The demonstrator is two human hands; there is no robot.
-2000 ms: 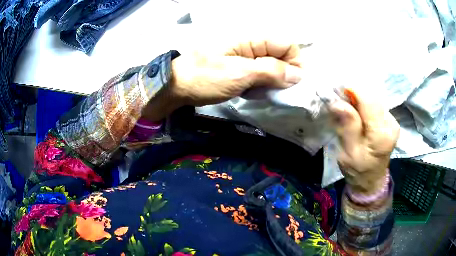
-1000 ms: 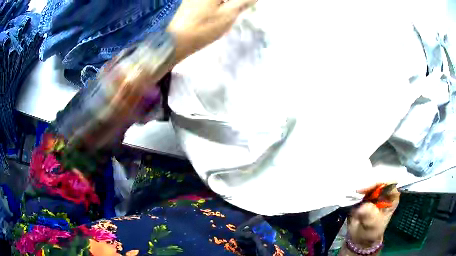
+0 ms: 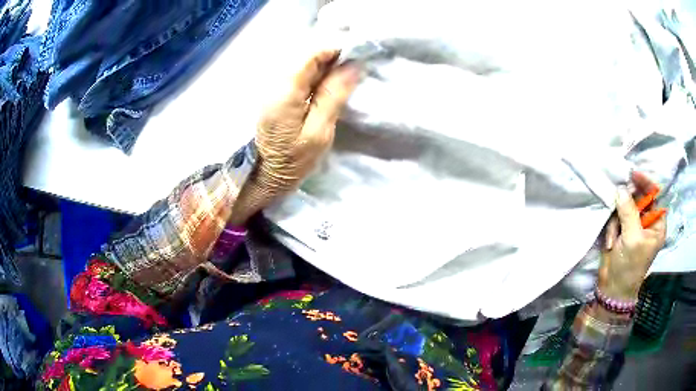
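The pale garment [image 3: 435, 221] is spread over the table and hangs over its front edge, partly overexposed. My left hand [image 3: 301, 126] grips the garment's upper left edge between thumb and fingers. My right hand [image 3: 632, 229] pinches the garment at the right, beside a fold. The orange-handled snips [image 3: 651, 208] lie in my right hand; their blades are not visible. A small dark mark shows on the cloth near the lower left, too small to identify.
Blue denim garments [image 3: 164, 57] are piled at the upper left of the white tabletop [image 3: 72, 164]. A green mesh crate [image 3: 660, 305] is below the table at the right. More rumpled pale cloth lies at the far right. My floral apron is at the bottom.
The garment was held bunched up close and is now spread wide. Since one second ago my left hand has come down and nearer, and my right hand has moved up and right with the snips.
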